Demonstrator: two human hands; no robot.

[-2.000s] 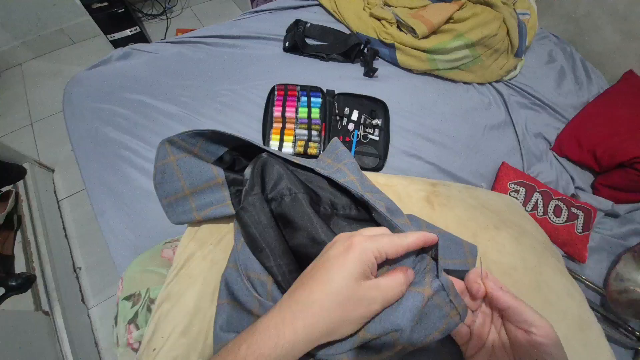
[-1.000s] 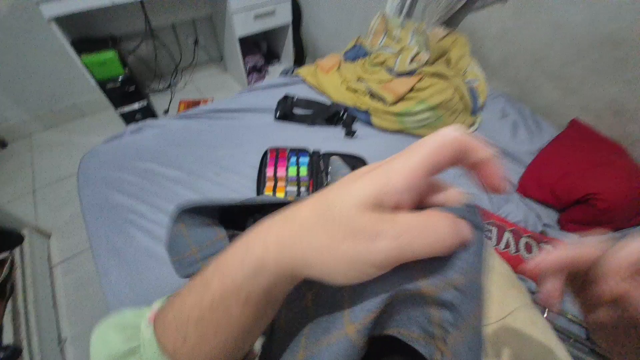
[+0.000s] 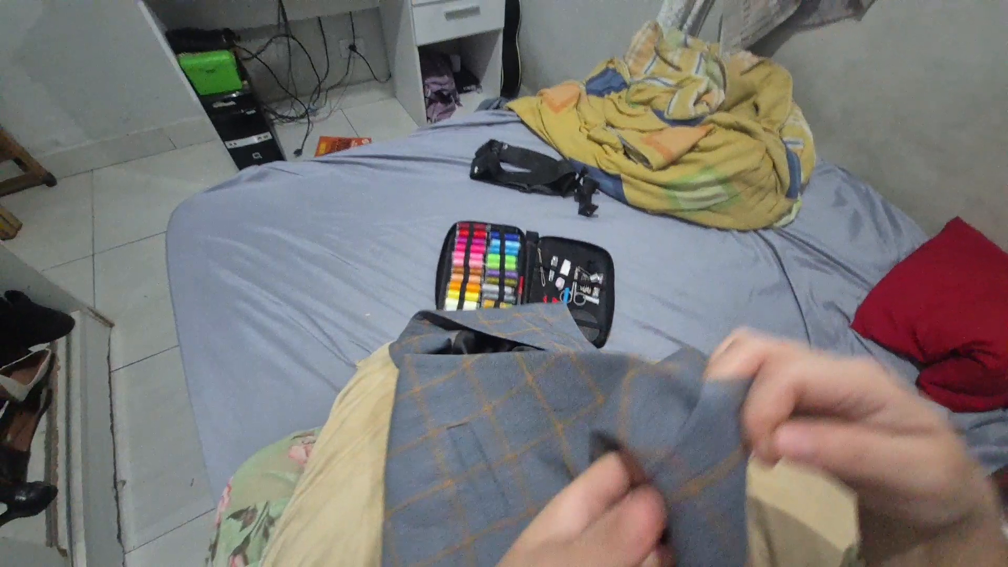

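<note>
A blue-grey checked fabric garment [image 3: 488, 425] with orange lines and a dark lining spreads over a beige cushion [image 3: 331, 472]. My left hand [image 3: 598, 512], at the lower middle, pinches a small dark piece at the garment's face; what the piece is cannot be made out. At the right, my right hand [image 3: 843, 417], blurred, has its fingers closed on the garment's upper right edge. Beyond the garment lies an open sewing kit [image 3: 530, 276] with rows of coloured thread spools [image 3: 472, 260] and small scissors [image 3: 577, 295]. No needle can be made out.
On the grey-blue bed sheet [image 3: 299, 252] lie a black strap [image 3: 524, 169], a crumpled yellow blanket [image 3: 693, 134] and a red pillow [image 3: 945, 315]. Floral fabric [image 3: 264, 496] shows at lower left. Shoes [image 3: 27, 394] stand on a shelf at the left; a computer tower [image 3: 240, 130] stands beyond the bed.
The garment has been turned from showing its dark lining to showing its checked face. Both hands, apart and lifted one second ago, are now on the fabric. The view has tilted up.
</note>
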